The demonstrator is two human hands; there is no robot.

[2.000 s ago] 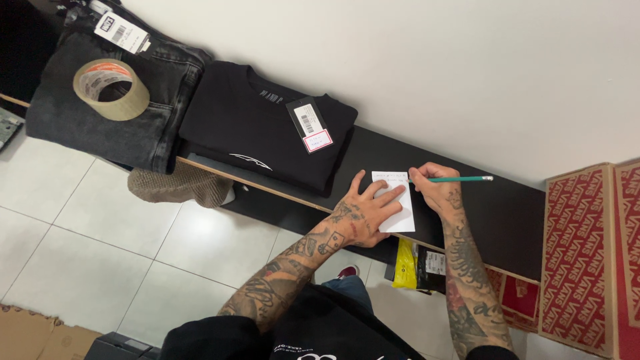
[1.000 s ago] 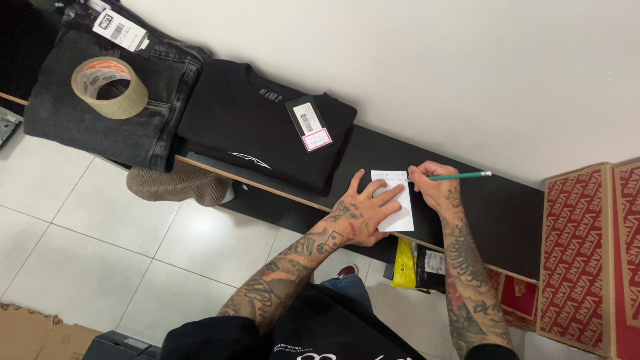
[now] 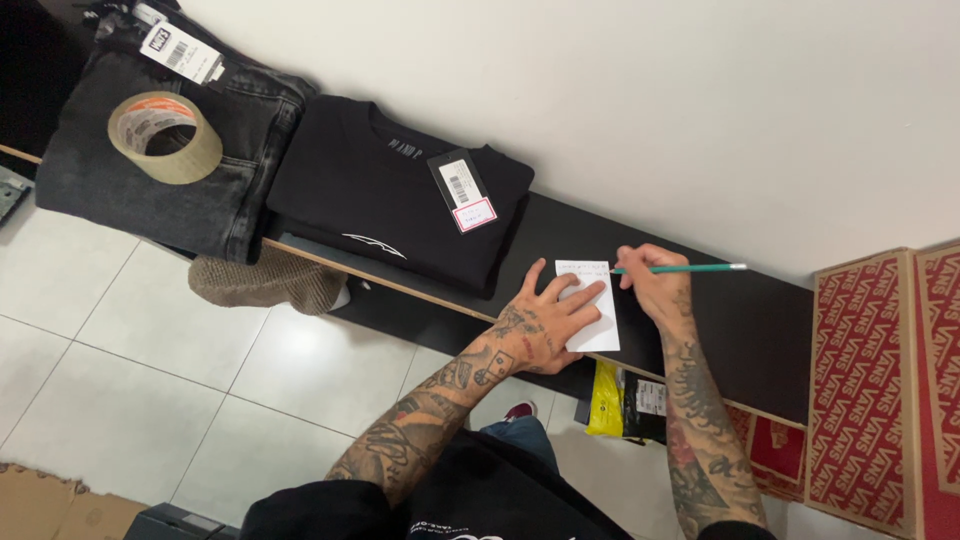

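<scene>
On the black shelf [image 3: 720, 337] lies a white slip of paper [image 3: 600, 330] with rows of handwriting near its top. My left hand [image 3: 551, 322] rests flat on the paper with its fingers spread. A green pencil [image 3: 686, 268] is held in my right hand [image 3: 654, 283], its tip at the paper's upper right edge and its eraser end pointing right. Left of the paper sits a folded black T-shirt [image 3: 352, 180] with a hang tag [image 3: 463, 190]. Farther left, a roll of clear packing tape [image 3: 199, 154] stands on folded dark grey jeans [image 3: 82, 135].
Red and brown Vans boxes [image 3: 862, 390] stand at the shelf's right end. Yellow and black packages [image 3: 607, 401] are under the shelf, and a brown knitted item [image 3: 255, 281] hangs below its left part. Cardboard [image 3: 45, 502] lies on the tiled floor at lower left.
The pencil has tilted from sloping slightly up at its eraser end to nearly level. My left hand has stayed on the paper.
</scene>
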